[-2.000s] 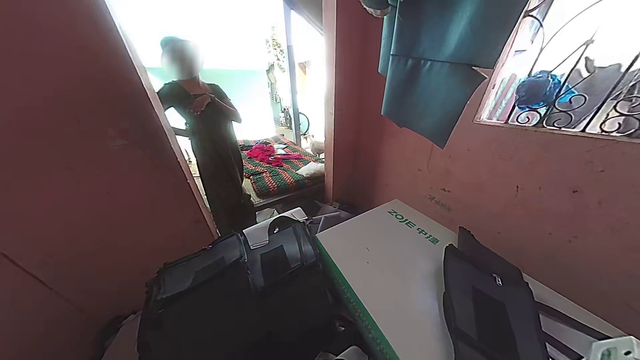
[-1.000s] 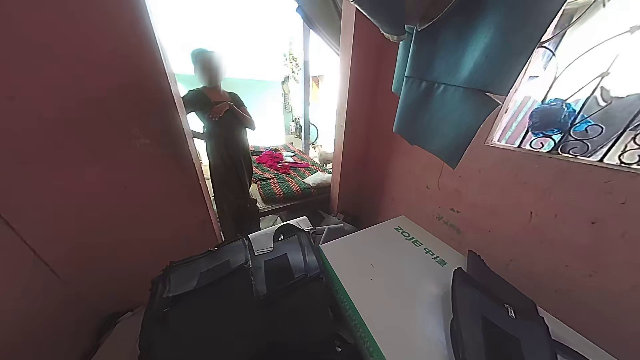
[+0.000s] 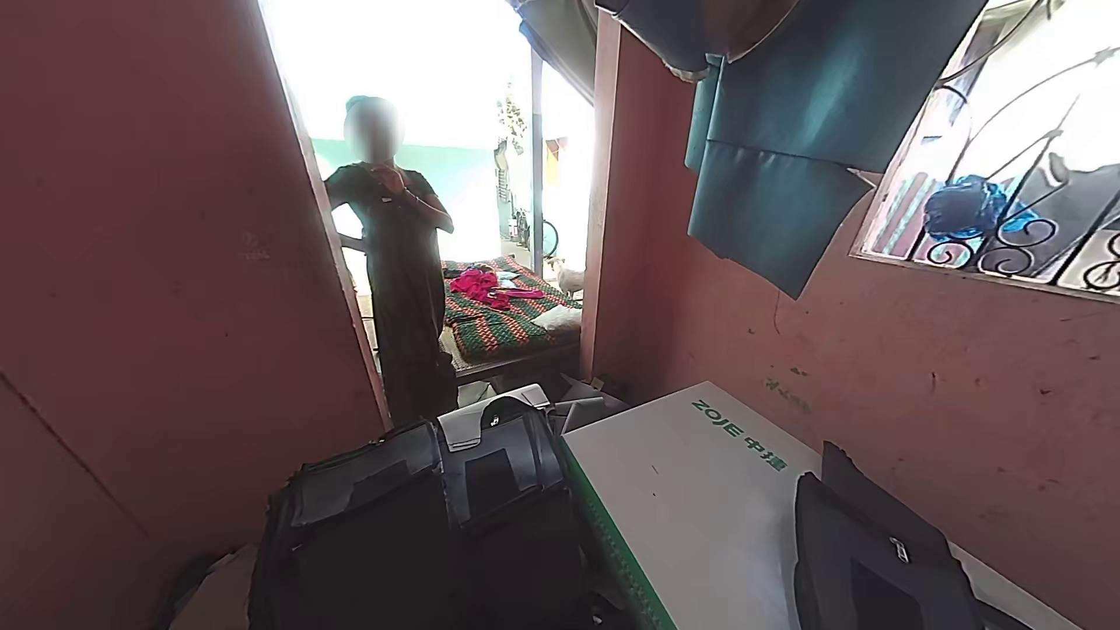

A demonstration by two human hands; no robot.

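Neither of my hands shows in the head view. Black bags (image 3: 367, 542) fill the lower middle, with a strap loop and a pale flat piece on their upper edge. Right of them lies a large white and green Zoje box (image 3: 691, 490). Another black bag with a zipper pull (image 3: 875, 560) rests on the box's right part. Teal sheet material (image 3: 770, 175) hangs above, in front of the wall.
A person in a long dark garment (image 3: 407, 280) stands in the doorway, one hand raised to the chest. Behind is a bed with a patterned cover (image 3: 490, 332) and pink cloth (image 3: 481, 284). A grilled window (image 3: 1024, 219) is at the upper right. Reddish walls flank the doorway.
The view has shifted somewhat. The person still stands in the doorway with a hand raised to the chest. Neither of my hands appears in the earlier frames.
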